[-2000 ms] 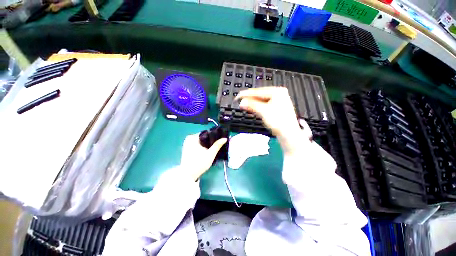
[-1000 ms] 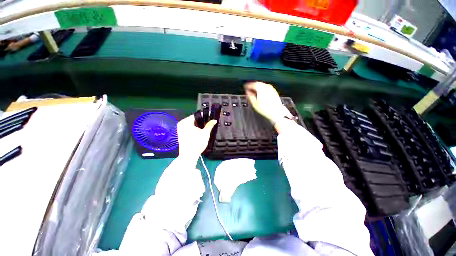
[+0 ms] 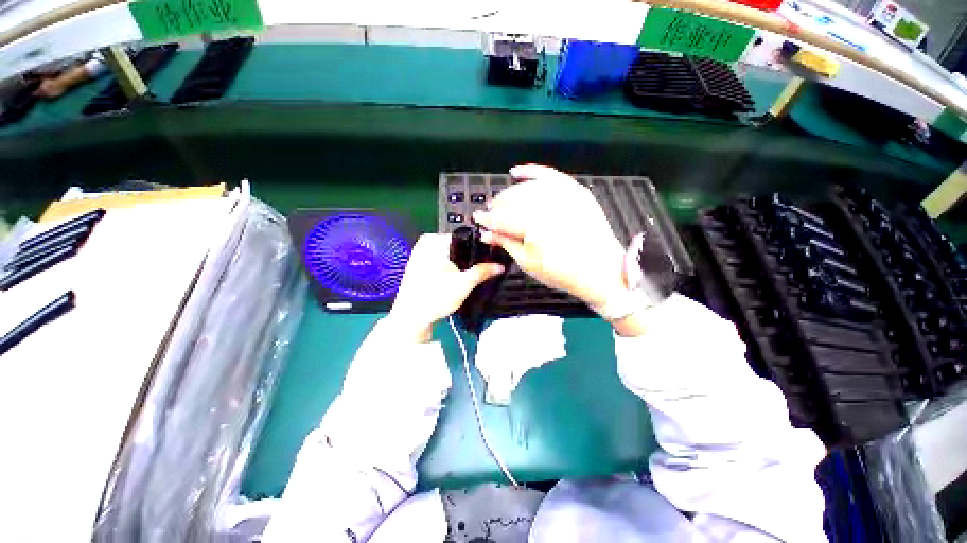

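Note:
My left hand is closed around several black tubular parts, held upright over the front left of the centre tray stack. My right hand is over the tray, its fingertips at the tops of the parts; whether it grips one is hidden. Small black pieces sit in the tray's upper left compartments. A crumpled white cloth lies on the green mat in front of the stack.
The desk fan stands left of the tray, its white cable running across the mat. A plastic-wrapped stack with black tubes on top is at left. More black trays stand at right. Another person's hand shows far left.
My right hand has moved back from the tray's far side to the parts in my left hand. The camera view has also shifted.

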